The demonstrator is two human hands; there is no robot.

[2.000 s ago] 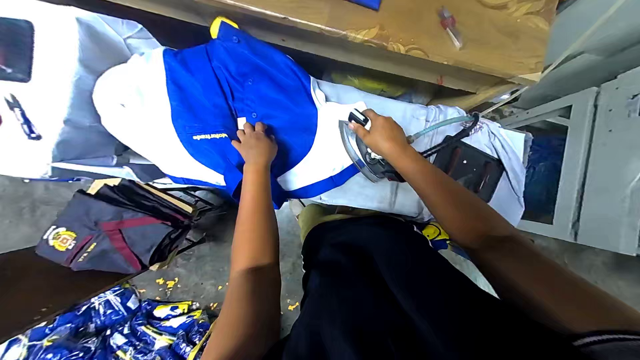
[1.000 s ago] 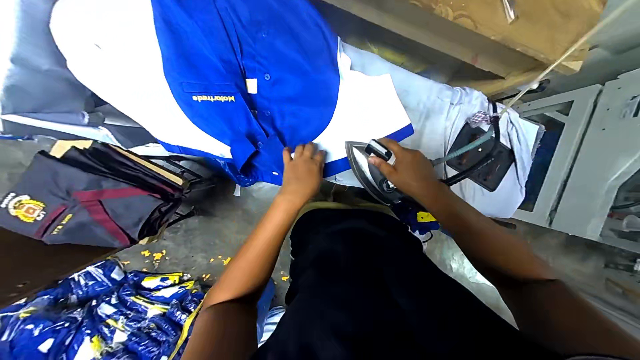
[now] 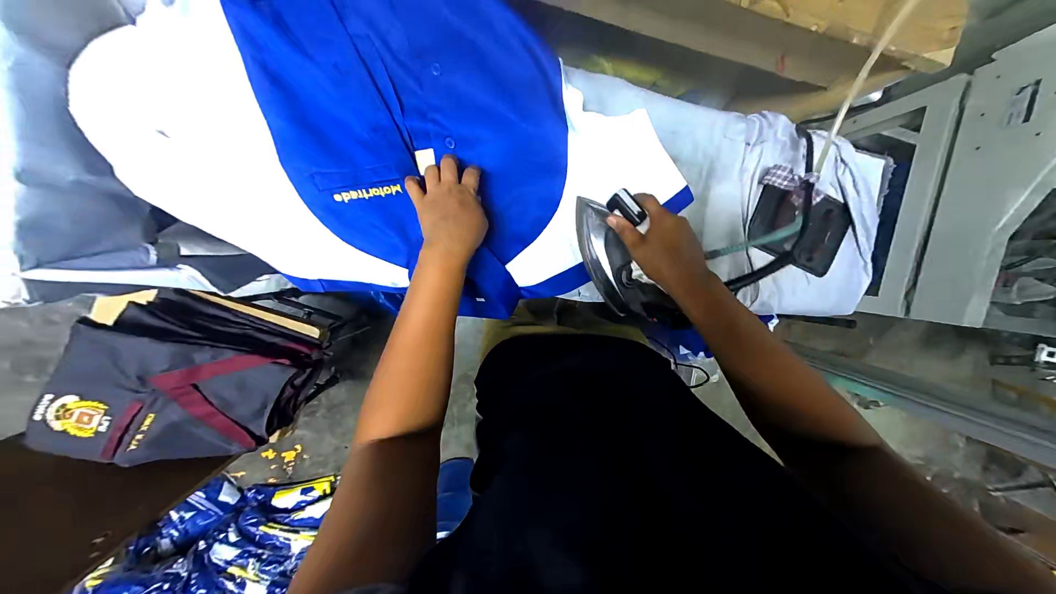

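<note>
A blue and white button-front shirt (image 3: 503, 107) lies spread over a padded ironing board (image 3: 709, 157) covered in pale cloth. My left hand (image 3: 450, 210) rests on the blue front, fingertips beside a small white tag and the yellow embroidery. In my right hand (image 3: 660, 239) is the handle of a steam iron (image 3: 606, 256), which stands tilted at the near edge of the white sleeve part; whether its soleplate touches cloth I cannot tell. A hose and a black cord run from the iron to the right, past a dark iron rest (image 3: 799, 227).
Folded dark grey garments with maroon bands (image 3: 165, 379) lie at lower left. Plastic-wrapped blue clothing (image 3: 247, 536) is piled below them. A wooden table edge (image 3: 701, 37) runs behind the board, a grey metal frame (image 3: 973, 190) stands at right, and a pale line hangs above the rest.
My left hand has moved from the shirt's near edge up onto the blue front since the last earlier frame. The iron stays in my right hand. The view has shifted.
</note>
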